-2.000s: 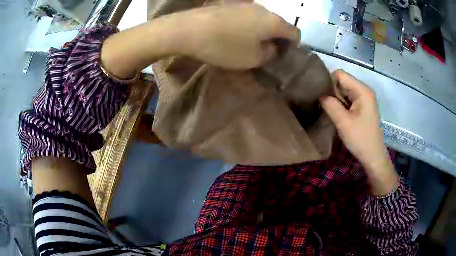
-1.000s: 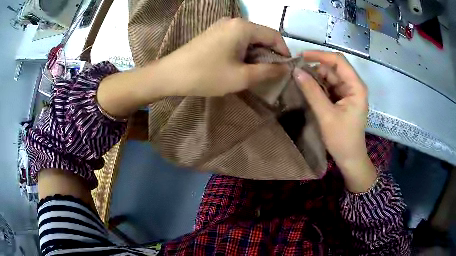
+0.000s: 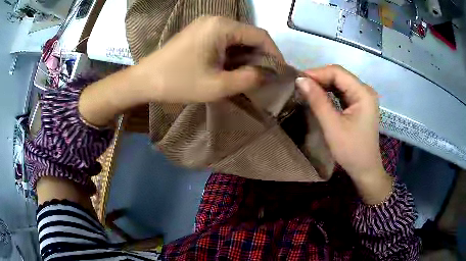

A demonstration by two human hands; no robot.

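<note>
The brown corduroy garment piece (image 3: 204, 137) hangs over the table's front edge and above the lap. Its tube opening faces right, with a dark gap and smoother brown cloth inside. My left hand (image 3: 204, 61) pinches the upper edge of the opening between thumb and fingers and is slightly blurred. My right hand (image 3: 347, 112) pinches the same edge just to the right, thumb on top. Something dark shows partly in the right palm; I cannot tell what it is.
The machine's needle plate and bed cover (image 3: 360, 30) are at the upper right, with a yellow-brown guide block (image 3: 384, 16) and a red and black triangle (image 3: 443, 34). A ruler (image 3: 424, 133) runs along the white table's curved edge. A small tray (image 3: 61, 66) sits at left.
Both hands first came together at the opening's edge. Since then my left hand has shifted slightly left, stretching the edge between the hands. The cloth's lower part stays nearly in place.
</note>
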